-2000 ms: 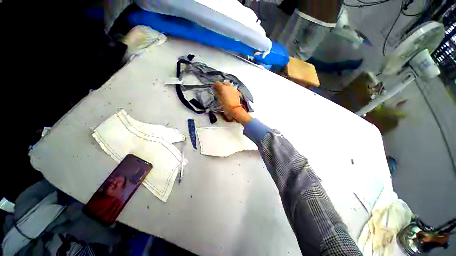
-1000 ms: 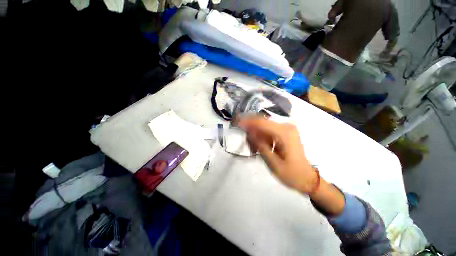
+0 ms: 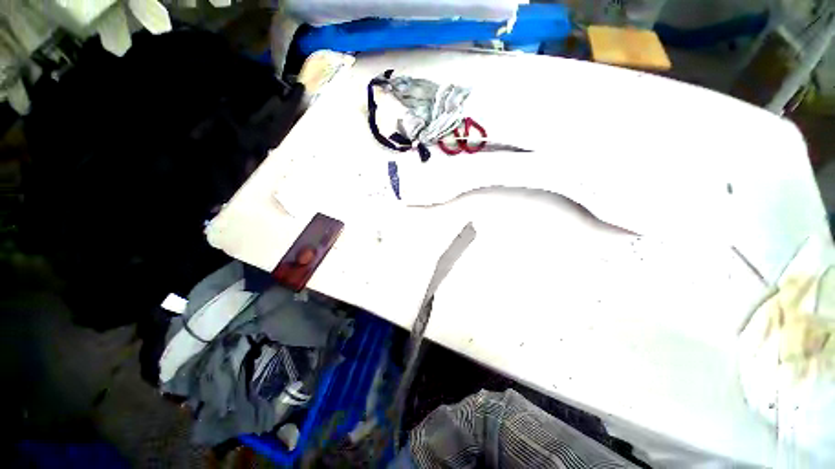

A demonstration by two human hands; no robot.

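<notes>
Neither of my hands is in view; a checked sleeve or garment [image 3: 504, 430] shows at the bottom edge. A crumpled grey cloth with a black strap [image 3: 423, 103] lies at the far side of the table. Scissors with red looped handles [image 3: 474, 136] lie beside it. A narrow dark blue denim scrap [image 3: 394, 179] lies nearer. A long curved shadowed edge [image 3: 540, 192] crosses the white table; its piece is too washed out to tell. A narrow grey strip [image 3: 446, 261] hangs over the near table edge. A dark reddish smartphone [image 3: 309, 252] lies at the near left edge.
The white table [image 3: 586, 321] has a rounded far right corner. A blue crate [image 3: 343, 376] and a heap of grey pieces [image 3: 220, 385] are below its near left edge. Stained cloth [image 3: 797, 330] lies at right. A wooden block [image 3: 628, 48] is beyond the table.
The view has shifted. My right hand has left the picture. The red scissor handles now show beside the grey cloth. The grey strip and long curved edge now show, and the cream pattern pieces are no longer distinct.
</notes>
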